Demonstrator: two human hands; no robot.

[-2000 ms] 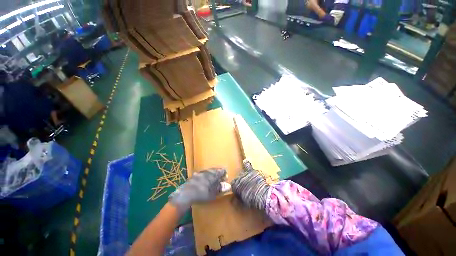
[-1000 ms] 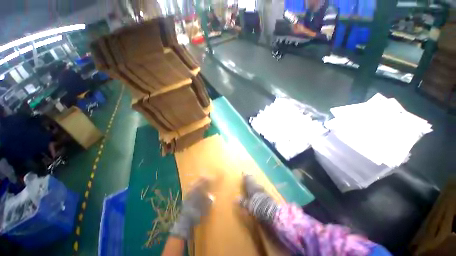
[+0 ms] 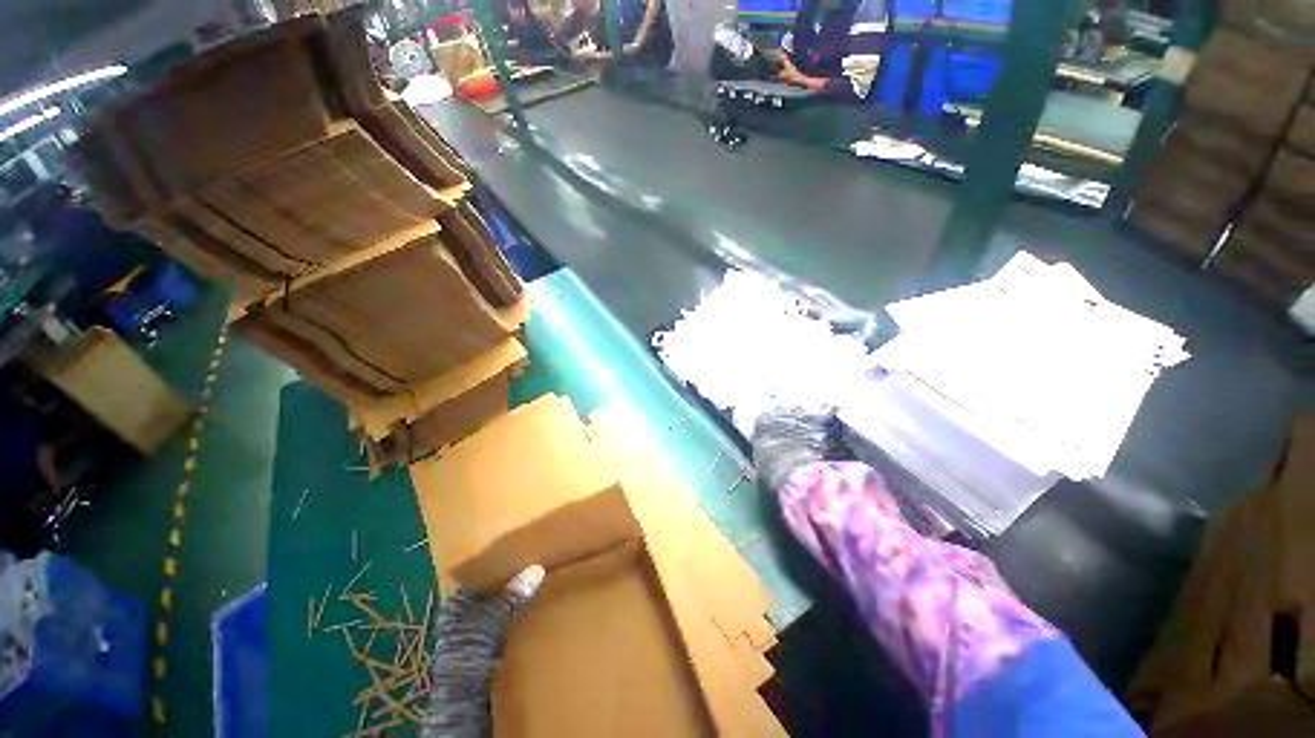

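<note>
A partly folded tan carton tray (image 3: 599, 634) lies in front of me with raised walls, on top of flat blanks (image 3: 736, 649). My left hand (image 3: 469, 649), in a grey striped glove with a pale thumb tip, grips the tray's left wall. My right hand (image 3: 790, 440), gloved under a pink flowered sleeve, is at the near edge of the heap of small white parts (image 3: 764, 346); its fingertips are hidden or washed out, so I cannot tell if it holds any. White printed sheets (image 3: 1031, 361) lie in a fanned pile right of the heap.
A tall leaning stack of brown blanks (image 3: 332, 245) stands at the table's far end. Thin cardboard scraps (image 3: 382, 649) lie on the green mat (image 3: 325, 505). Blue crates (image 3: 238, 670) are at lower left. Cartons (image 3: 1240, 606) stand at right. A person (image 3: 837, 51) sits across the belt.
The cardboard before me now has raised walls. My right hand has left it and moved right to the white parts. My left hand stays at the cardboard's left side. The view has shifted right.
</note>
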